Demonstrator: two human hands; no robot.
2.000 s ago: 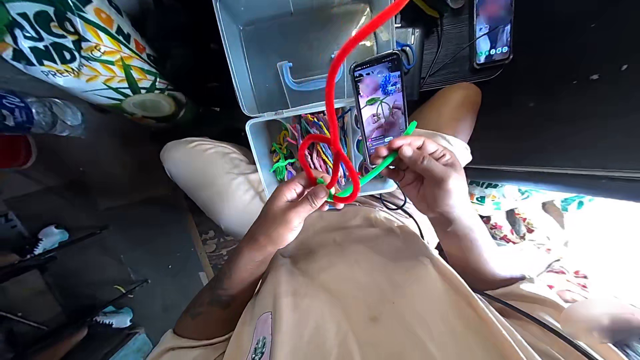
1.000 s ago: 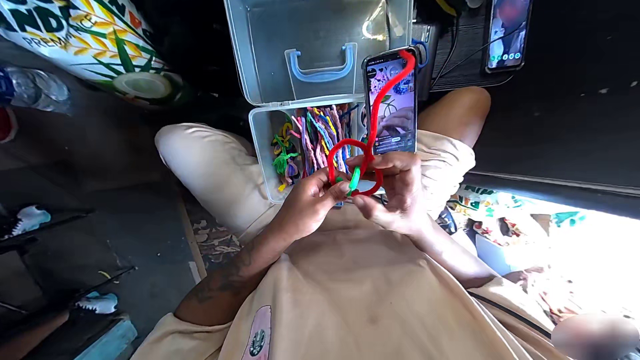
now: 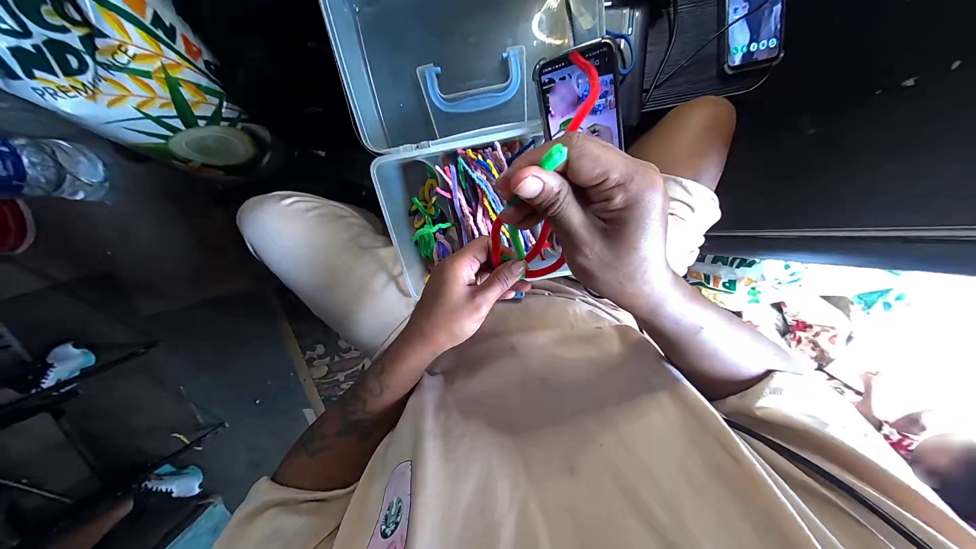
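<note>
My left hand (image 3: 476, 293) pinches a looped red pipe cleaner (image 3: 550, 267) and the lower part of a green pipe cleaner (image 3: 554, 158) where the two meet. My right hand (image 3: 602, 213), raised above it, grips the green one near its upper end, which pokes out over the fingers. The free red end rises behind my right hand, in front of a phone (image 3: 578, 95) with a lit screen. Beneath both hands an open clear plastic case (image 3: 390, 221) holds many coloured pipe cleaners (image 3: 476, 191). Part of the red loop is hidden by my fingers.
The case's lid with its blue handle (image 3: 476, 99) stands open beyond the hands. A second phone (image 3: 753, 34) and cables lie at the upper right. A large printed bag (image 3: 130, 84) and a plastic bottle (image 3: 65, 169) are at the left. My bent legs flank the case.
My right hand has risen away from my left, drawing the green pipe cleaner upward. A second ago both hands were close together at the red loop.
</note>
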